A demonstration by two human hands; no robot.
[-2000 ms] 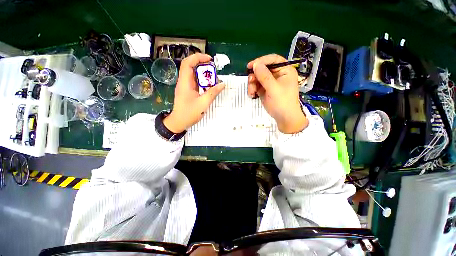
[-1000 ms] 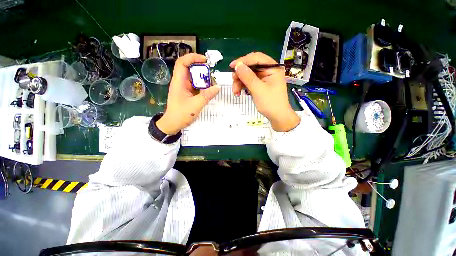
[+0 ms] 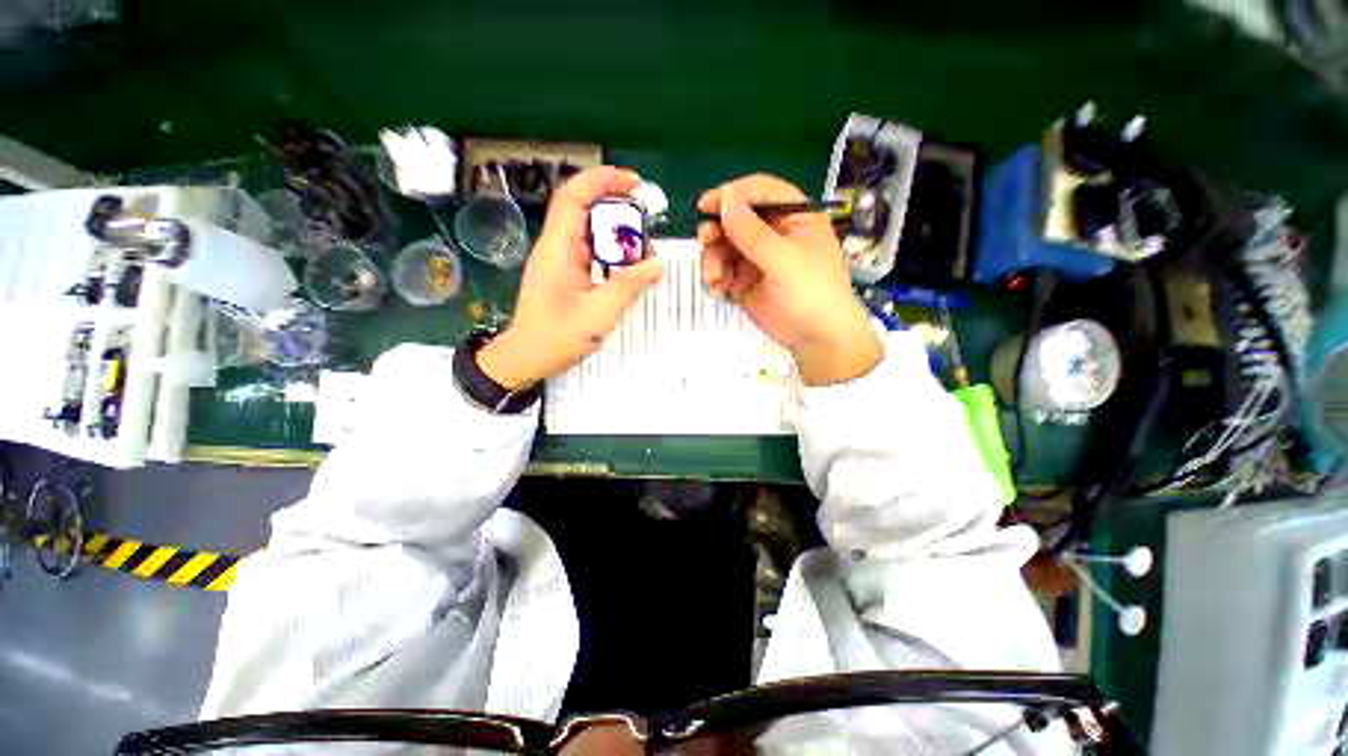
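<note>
My left hand holds the smartwatch body upright between thumb and fingers, its lit white screen with a dark mark facing me. My right hand grips the dark tweezers like a pencil. They point left toward the watch, with a gap between. Both hands are above the white gridded work sheet. A small yellowish piece lies on the sheet near my right wrist. Whether my right fingers also hold a tiny part cannot be told.
Clear cups with small parts stand left, a dark parts tray behind. A white parts box, green-handled tool, white tub and blue bin are right. A white watch tray is far left.
The view has shifted. Both hands stay close together, my right hand nearer the watch than two seconds ago. The watch stays in my left hand and the tweezers in my right.
</note>
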